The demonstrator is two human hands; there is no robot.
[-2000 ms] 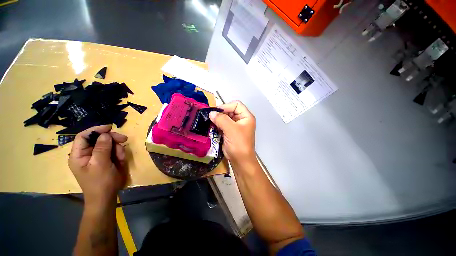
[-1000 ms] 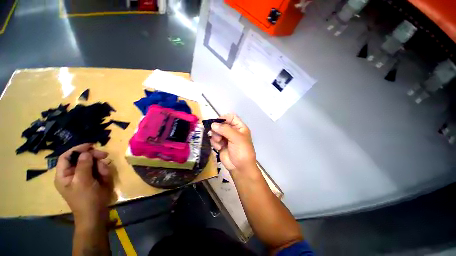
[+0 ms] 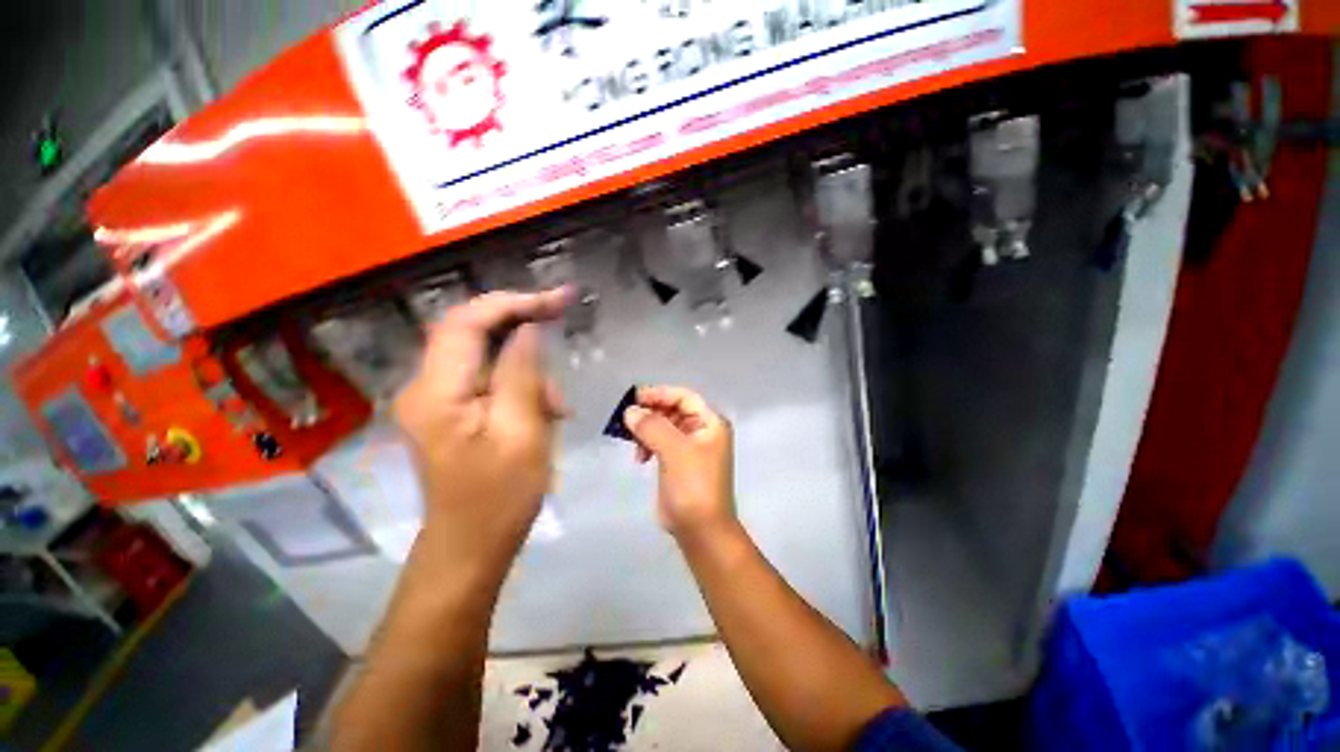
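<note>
My right hand (image 3: pixel 691 463) pinches a small black triangular piece (image 3: pixel 622 413) between thumb and fingertips, below the row of clips. My left hand (image 3: pixel 485 404) is raised at the clips, blurred, its index finger reaching to a metal clip (image 3: pixel 581 316). No piece shows in it, but its curled fingers are partly hidden, so I cannot tell whether it holds something. Black triangular pieces hang at a clip (image 3: pixel 694 243) right of my left hand, and a larger one (image 3: pixel 807 316) hangs at the clip further right.
An orange machine hood (image 3: pixel 279 162) arches above the clips. Small black triangles (image 3: pixel 588 705) lie heaped on a pale ledge (image 3: pixel 698 717) below. A blue crate (image 3: pixel 1095 661) with clear plastic stands at lower right. An orange control box (image 3: pixel 177 411) is at left.
The view has turned from the table and pink fixture to the clips. Both hands are now in front of the machine, the left raised to a clip, the right still pinching a black piece.
</note>
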